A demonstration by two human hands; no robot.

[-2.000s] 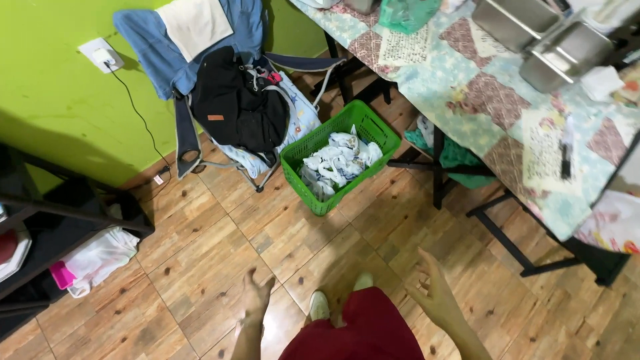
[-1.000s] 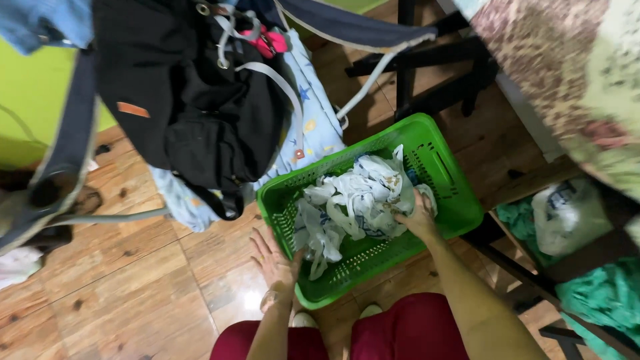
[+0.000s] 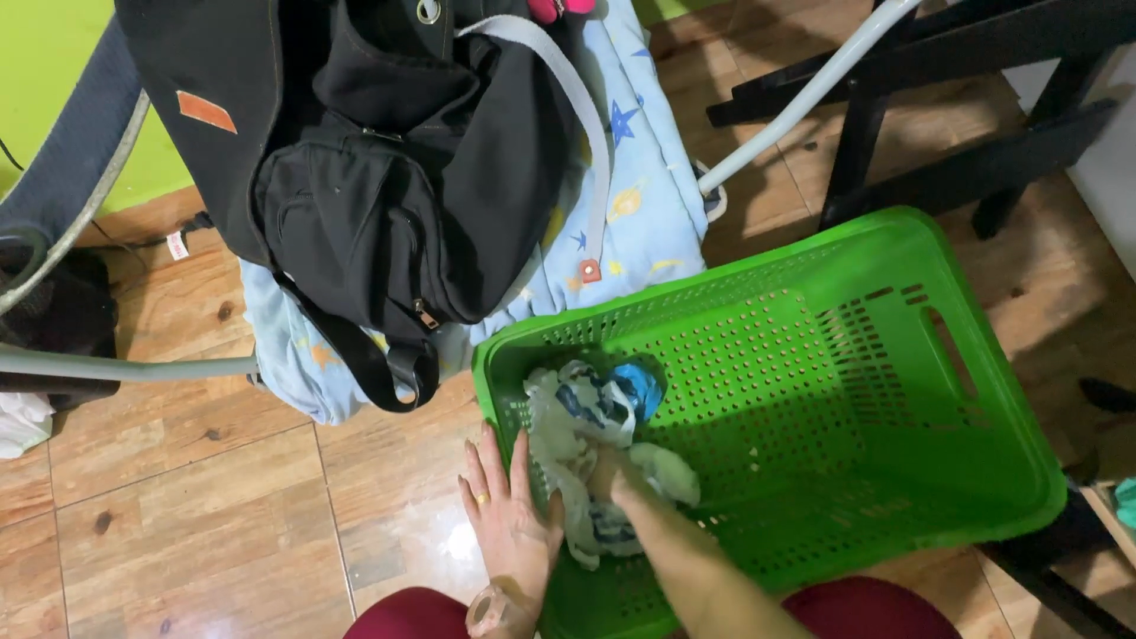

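Note:
A green plastic basket (image 3: 967,293) with perforated walls stands on the floor before my knees. White plastic bags (image 3: 559,426) lie bunched at its left end, beside a small blue bag (image 3: 637,390). My right hand (image 3: 605,475) reaches down among the white bags; its fingers are partly hidden by them, so its grip is unclear. Against the outer left end of the basket rests my left hand (image 3: 510,524), fingers spread and holding nothing, with a ring on one finger and a band at the wrist.
A black backpack (image 3: 373,169) lies on a chair covered with light blue patterned cloth (image 3: 639,204), touching the basket's back left side. Black wooden legs (image 3: 887,115) stand at the upper right. A white bag (image 3: 22,422) lies at the far left on the tiled floor.
The white bags, spread along the basket a second ago, are now bunched at its left end. My right hand has moved left with them. The view has come closer to the basket.

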